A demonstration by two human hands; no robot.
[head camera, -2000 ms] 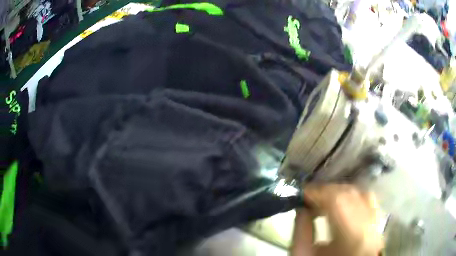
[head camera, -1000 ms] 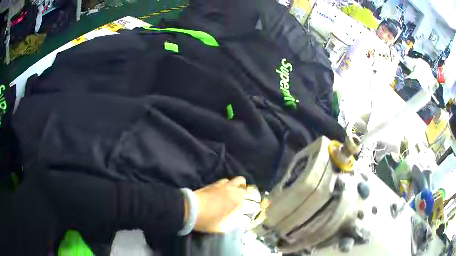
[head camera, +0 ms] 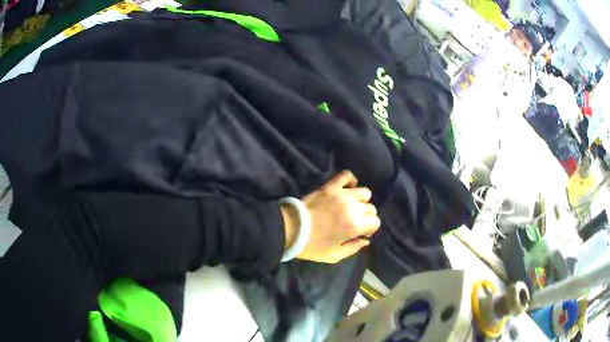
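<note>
My left hand [head camera: 336,219], with a white band at the wrist, is closed on the black garment [head camera: 147,127] left of the sewing machine head [head camera: 408,310]. The garment is heaped across the left and middle, with green lettering [head camera: 386,107] and a green strip [head camera: 234,23]. Part of the cloth hangs below my hand toward the machine. A green panel [head camera: 140,310] shows at the lower left, below my black sleeve. The needle area is hidden. My right hand is not in view.
A brass screw with a yellow ring [head camera: 491,307] tops the machine head. White cords [head camera: 495,210] and a blue round item [head camera: 565,317] lie beyond it. A person [head camera: 524,39] is at the upper right. A white table edge [head camera: 33,57] shows at the upper left.
The view has shifted, so the machine head sits lower. My left hand came in from the left and now grips cloth farther from the machine. The hand seen earlier at the needle area is gone.
</note>
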